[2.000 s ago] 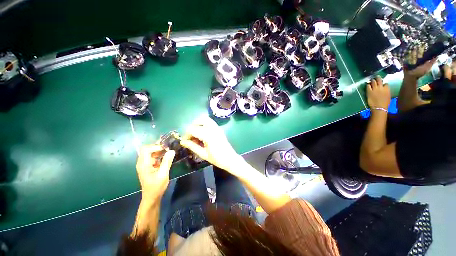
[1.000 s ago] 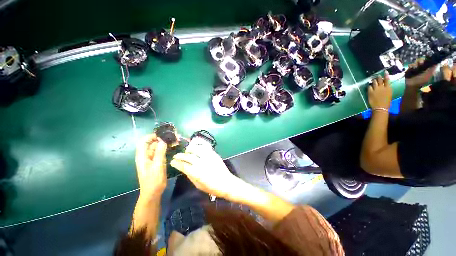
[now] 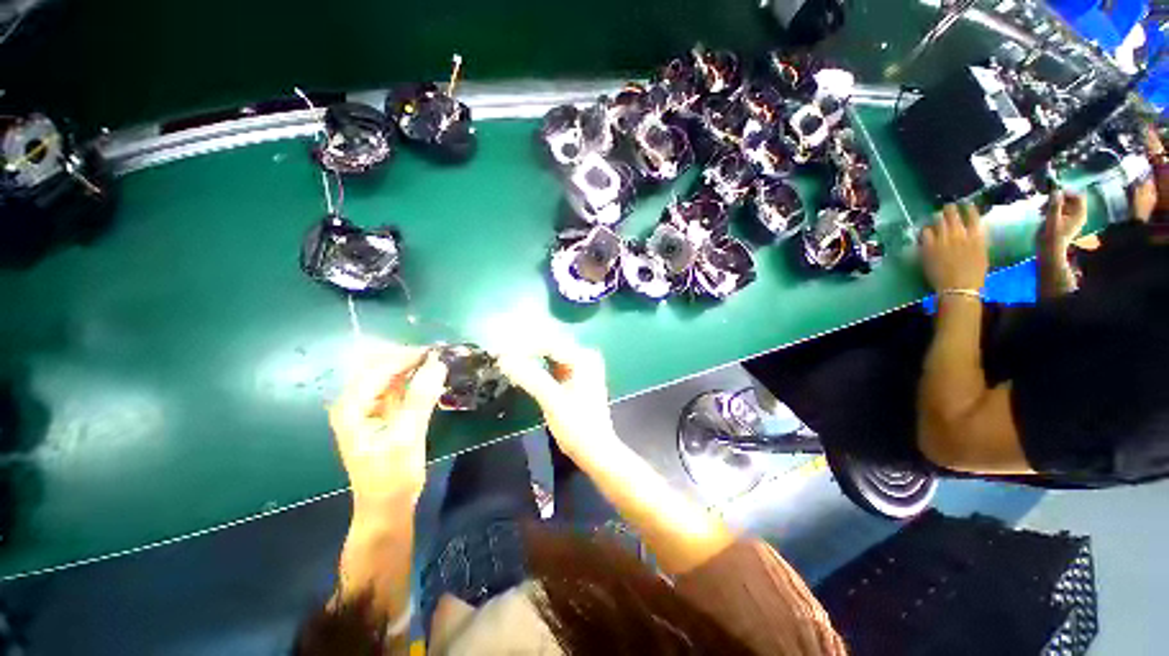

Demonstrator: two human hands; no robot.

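A dark round unit (image 3: 469, 377) is between my two hands near the front edge of the green bench (image 3: 180, 385). My left hand (image 3: 385, 410) grips its left side with thumb and fingers. My right hand (image 3: 560, 385) is at its right side, fingertips bent in close to its upper rim; whether they pinch a small part is too bright and small to tell. Another black unit with a silver centre (image 3: 353, 256) lies just beyond, with pale wires trailing toward my hands.
Two units (image 3: 432, 118) lie by the metal rail (image 3: 513, 103). A large cluster of units (image 3: 667, 141) is right of centre. At right, a person in black (image 3: 1090, 359) rests a hand by a black box (image 3: 955, 128). A round stool (image 3: 731, 429) and black crate (image 3: 961, 590) are below.
A second ago the dark unit and another round piece were apart beneath my hands. Now my hands hold one dark unit between them. The neighbouring person's near hand has shifted slightly left.
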